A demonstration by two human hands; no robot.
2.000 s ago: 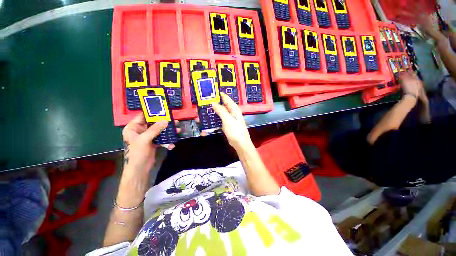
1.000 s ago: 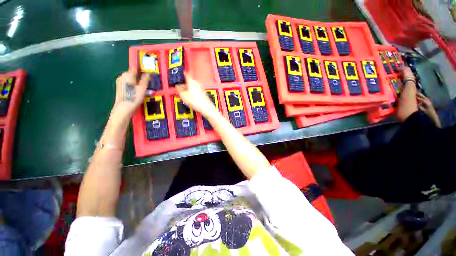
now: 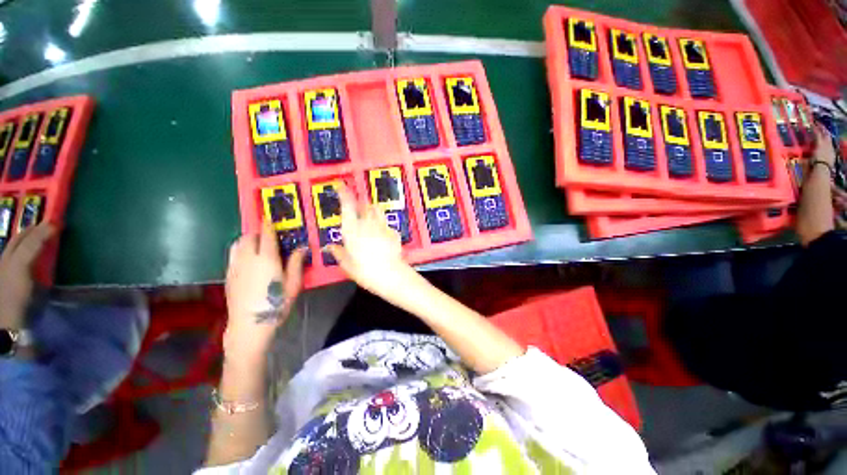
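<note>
A red-orange phone tray (image 3: pixel 373 160) lies on the green bench before me. Two keypad phones with lit screens, one at the far left (image 3: pixel 270 139) and one beside it (image 3: pixel 325 126), lie in the back row; the pocket right of them is empty. My left hand (image 3: pixel 263 283) is at the lower end of the front-left keypad phone (image 3: pixel 283 206), thumb and fingers apart around it. My right hand (image 3: pixel 371 246) touches the second front phone (image 3: pixel 329 202), partly covering it. Both phones lie in their pockets; whether either is gripped is unclear.
Stacked red trays (image 3: pixel 664 176) with phones stand to the right. Another phone tray (image 3: pixel 67 167) is at the left, a person's hand (image 3: pixel 23 264) at it. Another person's arm (image 3: pixel 815 195) reaches in at right. A red box (image 3: pixel 566 343) sits below the bench edge.
The two lit phones were let go in the back-left pockets. Both hands moved down to the front-row phones. The view shifted, showing more of the left tray and a person's hand there.
</note>
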